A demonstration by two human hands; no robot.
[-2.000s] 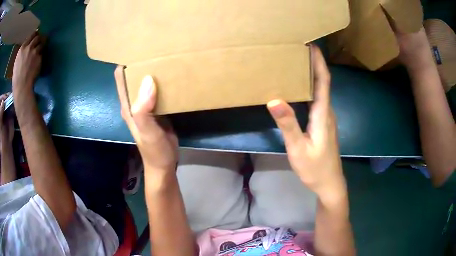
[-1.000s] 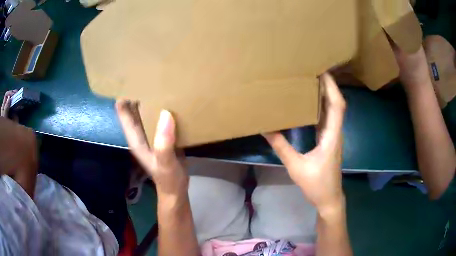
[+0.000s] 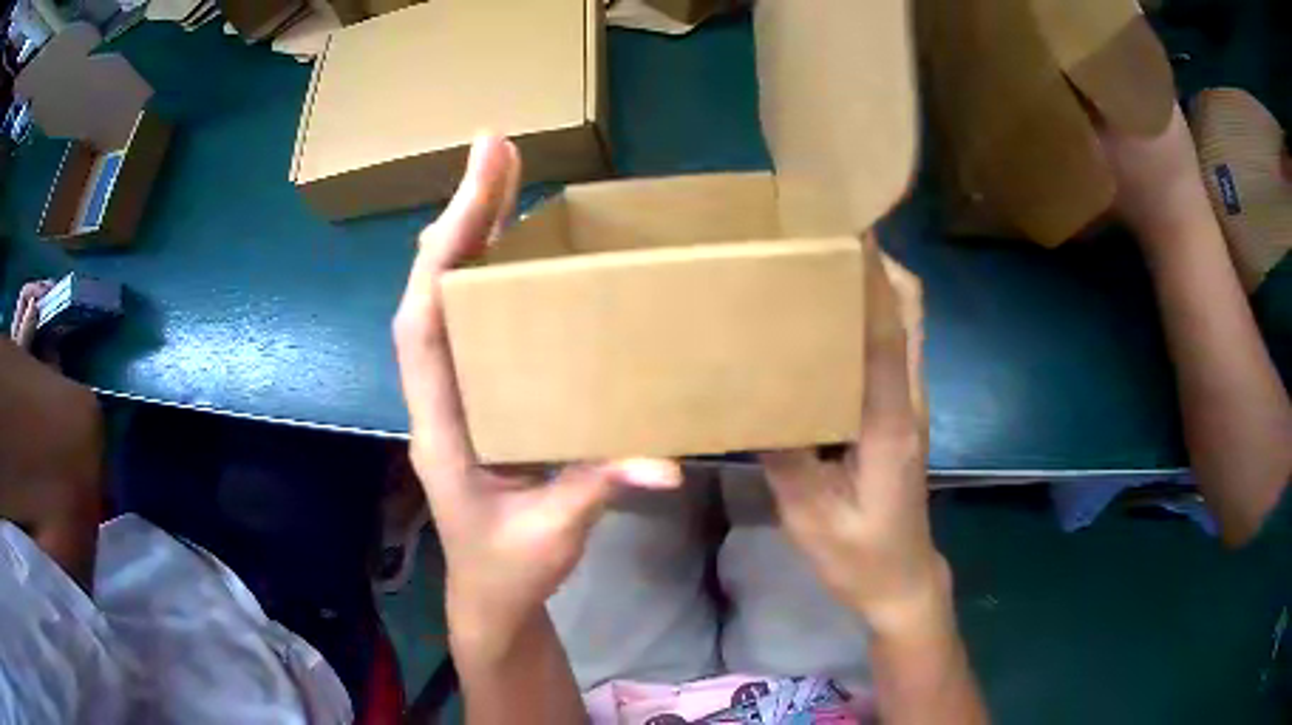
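Observation:
An open brown mailer box (image 3: 659, 354) is held up over the table's front edge, a short plain end panel facing me. Its lid (image 3: 836, 106) stands up on the right side. The tray's inside shows brown walls; its bottom is hidden. My left hand (image 3: 489, 425) holds the left side, with one digit up along the wall and the thumb near the lower edge. My right hand (image 3: 864, 496) holds the right side and lower edge, its fingers partly hidden behind the box.
A closed mailer box (image 3: 454, 85) lies on the dark green table (image 3: 255, 326) behind. A small open box (image 3: 106, 184) with a blue item stands at left. A neighbour's arm (image 3: 1219, 326) and open box (image 3: 1006, 128) are at right. Another person's arm is at left.
The held box has turned from its long front wall to a short end, its lid swinging to the right. My hands shifted grip around it. The closed box behind has come into view.

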